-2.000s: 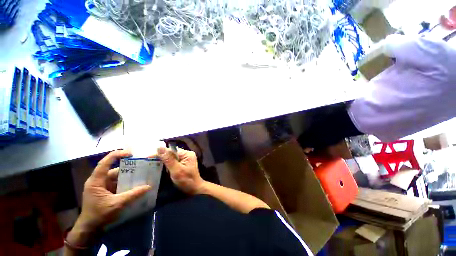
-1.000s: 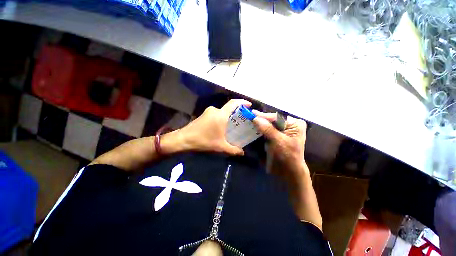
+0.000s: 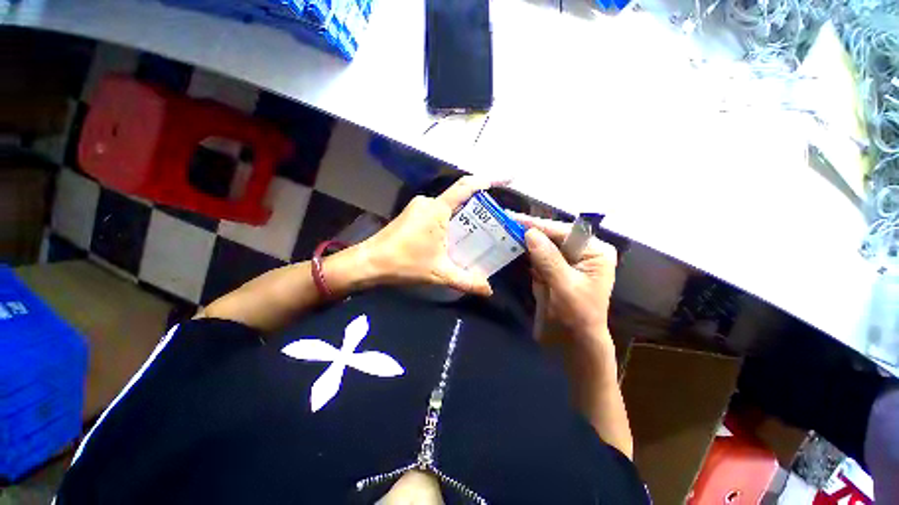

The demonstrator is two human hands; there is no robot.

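Note:
A small white retail box with a blue edge [image 3: 483, 237] is held just below the table edge, above my lap. My left hand [image 3: 419, 242] grips it from the left, with fingers at its top and thumb at its bottom. My right hand [image 3: 577, 281] touches the box's right corner with its thumb and fingertips. A small flat strip with a dark end [image 3: 584, 235] is held between the fingers of my right hand. What is inside the box is hidden.
A black smartphone [image 3: 458, 54] lies on the white table [image 3: 611, 128]. Blue-and-white boxes [image 3: 330, 22] stand at the upper left, and a cable pile [image 3: 882, 118] lies at the right. Below are a red stool [image 3: 123, 133], a cardboard carton [image 3: 675, 414] and a blue crate [image 3: 34, 375].
The view first swung left and down from the table to my lap. The box has tilted from upright to slanted. In the last second, its blue edge has come into fuller view between my hands.

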